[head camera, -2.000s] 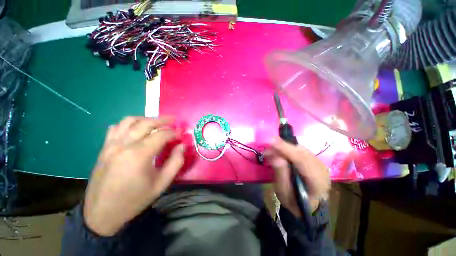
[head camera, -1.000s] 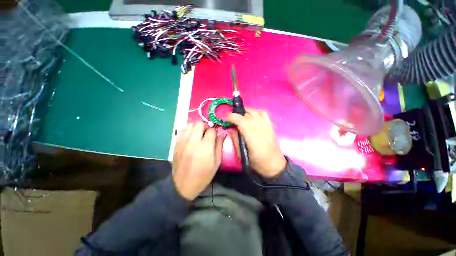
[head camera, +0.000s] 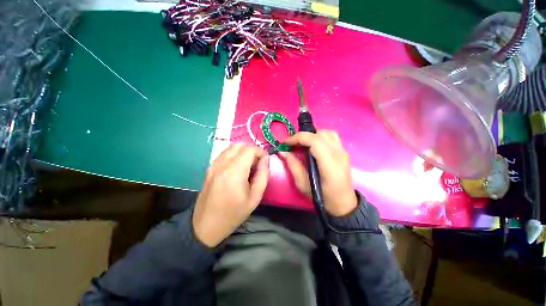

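The green ring PCB [head camera: 265, 132] lies on the pink mat [head camera: 353, 95] near its front left, with a white lead looping off its left side. My right hand [head camera: 326, 167] holds the soldering iron [head camera: 308, 128], tip pointing up and away from the ring. Its thumb and fingertips also touch the ring's lower edge. My left hand [head camera: 230, 191] is at the ring's lower left, fingers bent, with a small black connector [head camera: 273, 150] at its fingertips. Whether it grips the connector or a lead is partly hidden.
A pile of connector leads [head camera: 239, 30] lies at the back left of the mat. The clear fume extractor hood [head camera: 437, 113] stands at right, near the yellowish round pot [head camera: 488, 184]. Stacked blister trays [head camera: 30, 89] are at far left. A thin strand [head camera: 102, 60] hangs over the green bench.
Both hands have come together at the ring from farther apart. The iron has moved left with my right hand. The black connector has gone from right of the ring to its lower edge. The view has shifted.
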